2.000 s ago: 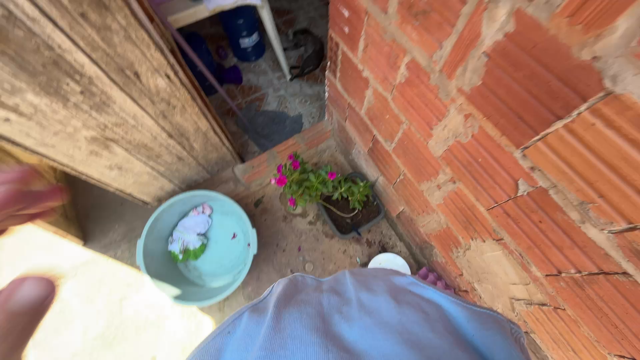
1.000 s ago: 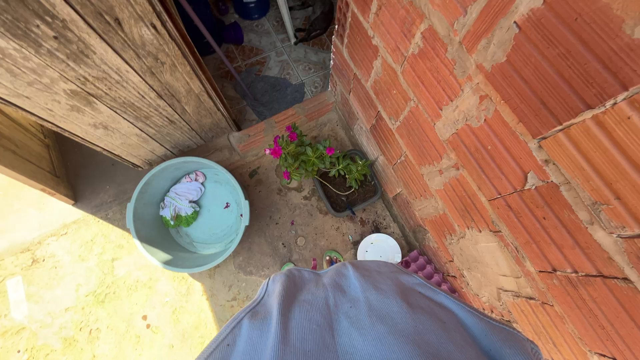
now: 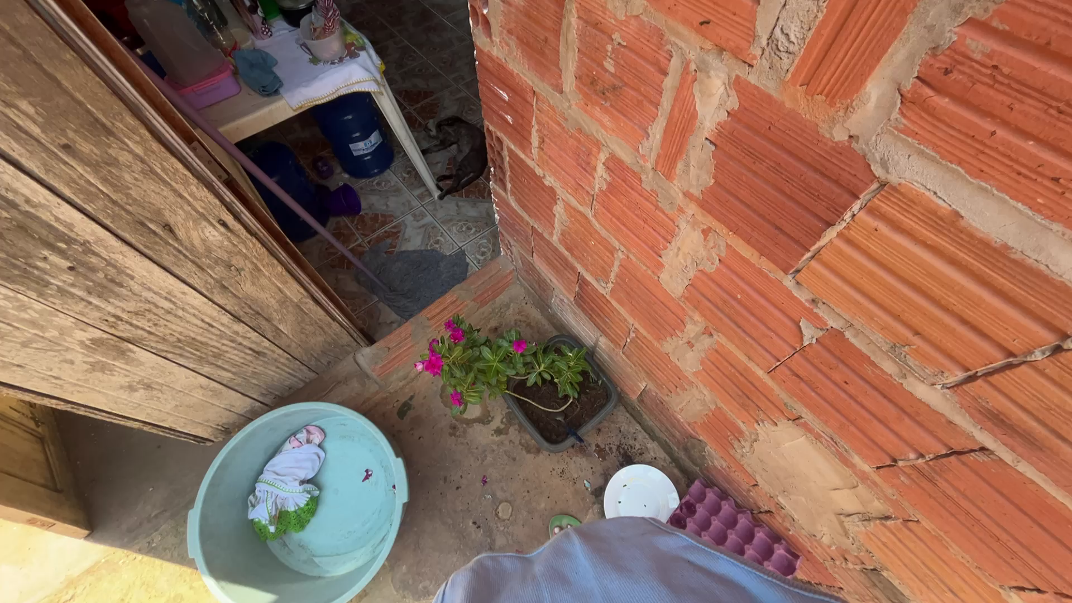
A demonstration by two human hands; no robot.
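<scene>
Neither of my hands shows in the present view. A light blue plastic tub (image 3: pixel 360 519) stands on the concrete at the lower left, with a twisted white cloth with green crochet edging (image 3: pixel 289 481) lying inside it. Right of the tub, a dark rectangular pot (image 3: pixel 605 402) of soil holds a leaning plant with pink flowers (image 3: pixel 494 364). Nearer to me are a round white plate or lid (image 3: pixel 641 494) and a purple egg tray (image 3: pixel 737 532) beside the wall. My blue-grey garment (image 3: pixel 620 565) fills the bottom edge, and part of a green sandal (image 3: pixel 564 523) shows beside it.
A rough brick wall (image 3: pixel 745 218) rises on the right, a weathered plank door (image 3: pixel 151 243) on the left. Between them, a brick sill (image 3: pixel 444 314) crosses the doorway. Inside are a grey floor cloth (image 3: pixel 419 276), a slanting pole (image 3: pixel 276 184), a white table (image 3: pixel 251 113), blue containers (image 3: pixel 356 138) and a dark animal (image 3: pixel 462 155).
A hand seen at the left edge two seconds ago is out of view in the later frames. The view has tilted up, showing more of the table indoors. The tub and plant have not plainly moved.
</scene>
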